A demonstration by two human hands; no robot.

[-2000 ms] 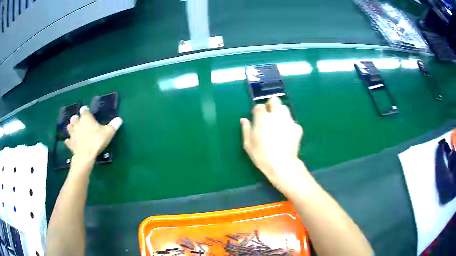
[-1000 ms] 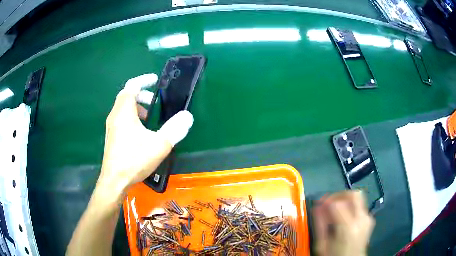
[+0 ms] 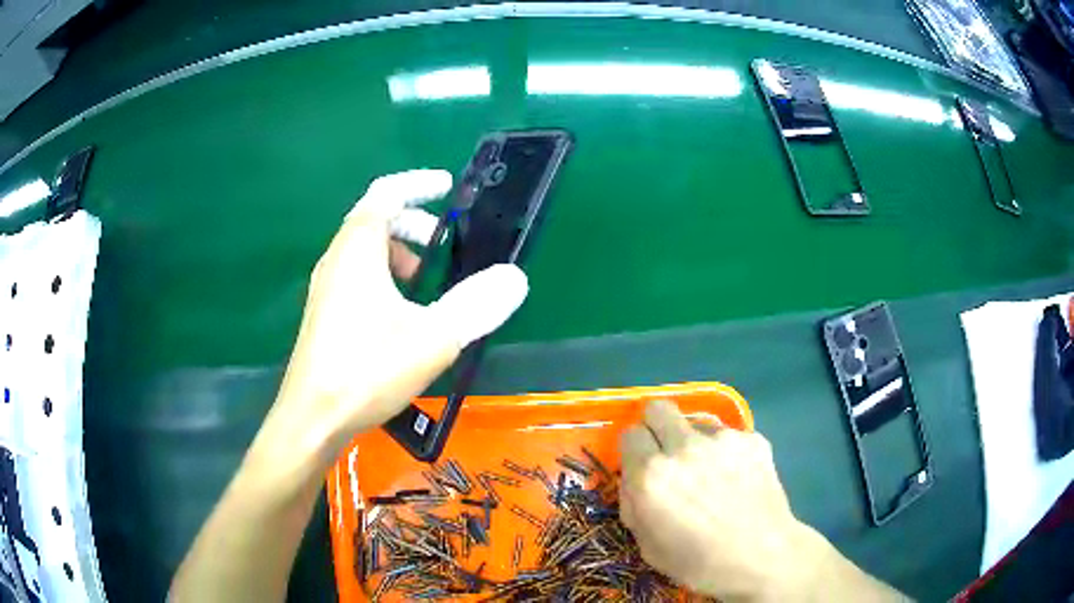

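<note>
My left hand [image 3: 389, 306], with white finger cots, holds a black phone middle frame [image 3: 504, 194] by its long edges, tilted above the belt edge; its lower end reaches over the orange tray [image 3: 542, 412]. The tray holds a heap of thin brown, black and coppery strips [image 3: 471, 530]. My right hand [image 3: 701, 495] is bare and reaches into the tray's right part, fingertips down at the heap. Whether its fingers hold a strip is hidden.
Another frame [image 3: 877, 412] lies on the grey-green edge at right. More frames lie on the green belt [image 3: 660, 236] at right [image 3: 813, 136], far right [image 3: 989, 153] and far left [image 3: 71, 183]. A white foam tray [image 3: 47, 353] stands left, a white sheet [image 3: 1001, 389] right.
My left hand has lifted a frame from the belt and holds it over the tray's edge. My right hand has left a frame on the grey-green edge and moved left into the tray.
</note>
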